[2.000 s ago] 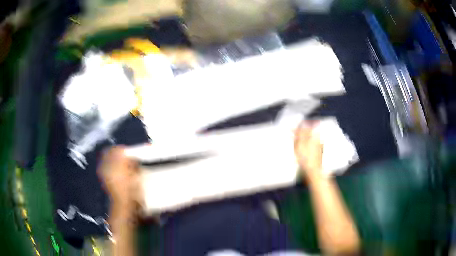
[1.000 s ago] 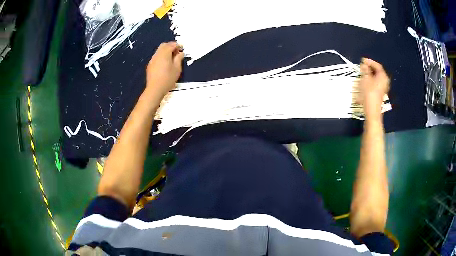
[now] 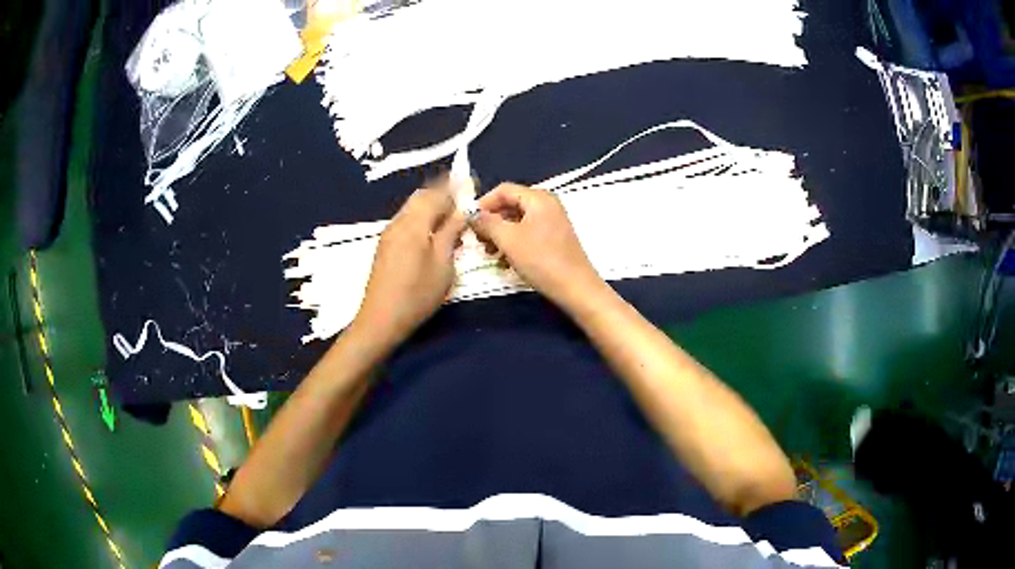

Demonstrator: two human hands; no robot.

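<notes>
A white strip runs from the far bundle down to my two hands. My left hand and my right hand are close together over the middle of the near bundle, fingertips pinching the strip's near end. The near bundle lies flat with uneven ends at both sides. A thin loose strip arches above it. The exact fingertip grip is partly hidden and slightly blurred.
A clear plastic bag with white scraps lies at the far left, with a yellow-orange strip beside it. A wavy white scrap lies at the near left corner. A clear tray is at the right edge. Green floor surrounds the table.
My hands have moved from the two ends of the near bundle to its middle. They now hold a strip whose far part curves out from the far bundle.
</notes>
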